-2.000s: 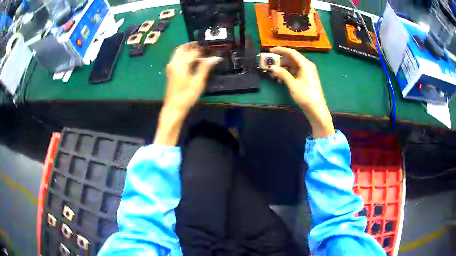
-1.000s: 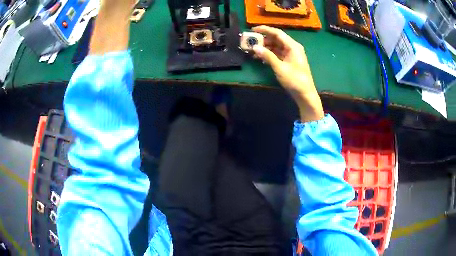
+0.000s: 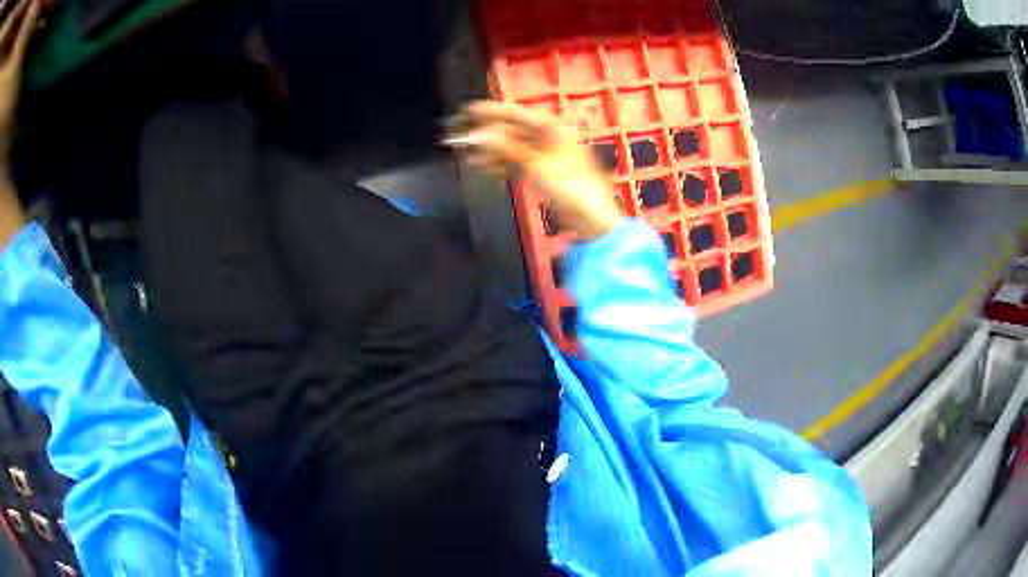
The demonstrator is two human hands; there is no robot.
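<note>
My right hand (image 3: 521,144) is blurred at the left edge of the red plastic tray (image 3: 751,209). Its fingers pinch a small pale piece (image 3: 460,139), seen nearly edge-on, which fits the square module. Dark square pieces (image 3: 654,193) sit in many of the tray's middle and lower pockets; the upper pockets show bare red. My left hand (image 3: 11,68) is at the upper left edge, cut off and blurred, so what it holds cannot be seen. The press fixture is out of view.
The green bench (image 3: 85,51) shows at the upper left. Part of the black foam tray (image 3: 25,547) with pale modules (image 3: 43,522) is at the lower left. Grey floor with a yellow line (image 3: 829,200) and a metal frame (image 3: 902,118) lie to the right.
The view has swung right and down to the red tray. My right hand has moved from beside the black fixture to the tray's edge, still with the pale piece.
</note>
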